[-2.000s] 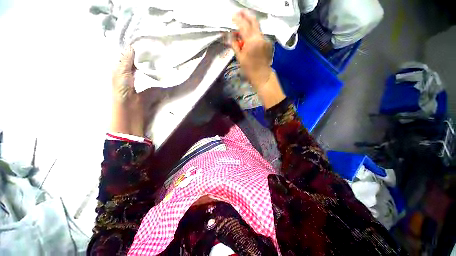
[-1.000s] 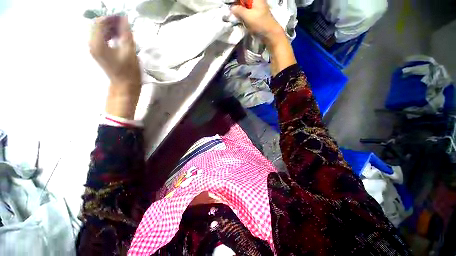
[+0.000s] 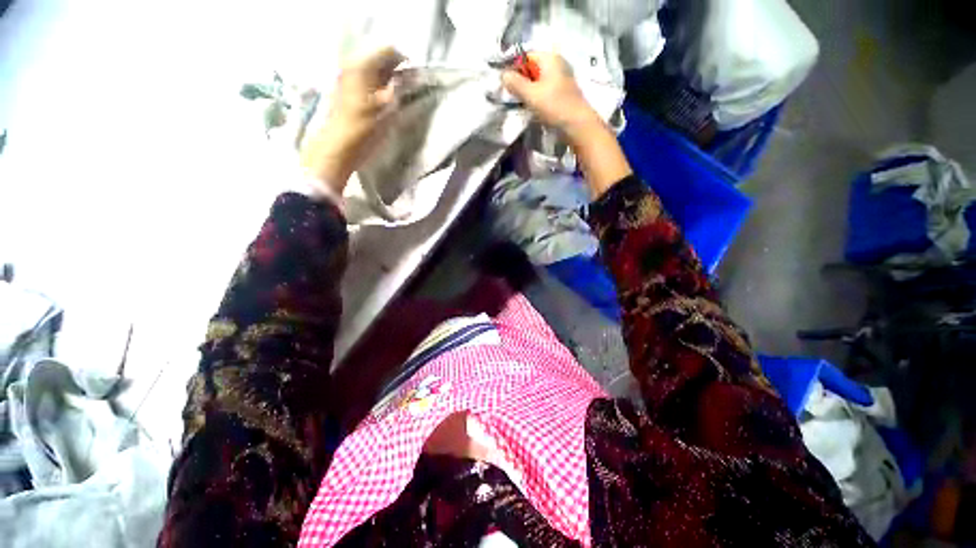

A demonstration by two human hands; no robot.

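Note:
A pale off-white garment (image 3: 428, 150) lies crumpled over the edge of the white table and hangs a little past it. My left hand (image 3: 359, 112) pinches the garment at its upper left. My right hand (image 3: 551, 91) is at the garment's right part, with an orange-red tool (image 3: 527, 66), likely thread snips, mostly hidden in the fist. A narrow edge of cloth runs taut between both hands. Whether the right fingers also grip the cloth is hard to tell.
Crumpled pale grey-green cloth (image 3: 80, 439) lies at the table's left. A blue crate (image 3: 696, 203) with grey cloth is right of the table, a rounded white bundle (image 3: 755, 54) beyond it. More blue crates with white pieces stand on the floor at right.
My left hand has moved from the open air at the left onto the garment and now pinches it. My right hand with the orange-red tool has moved slightly down. The cloth edge is stretched between them.

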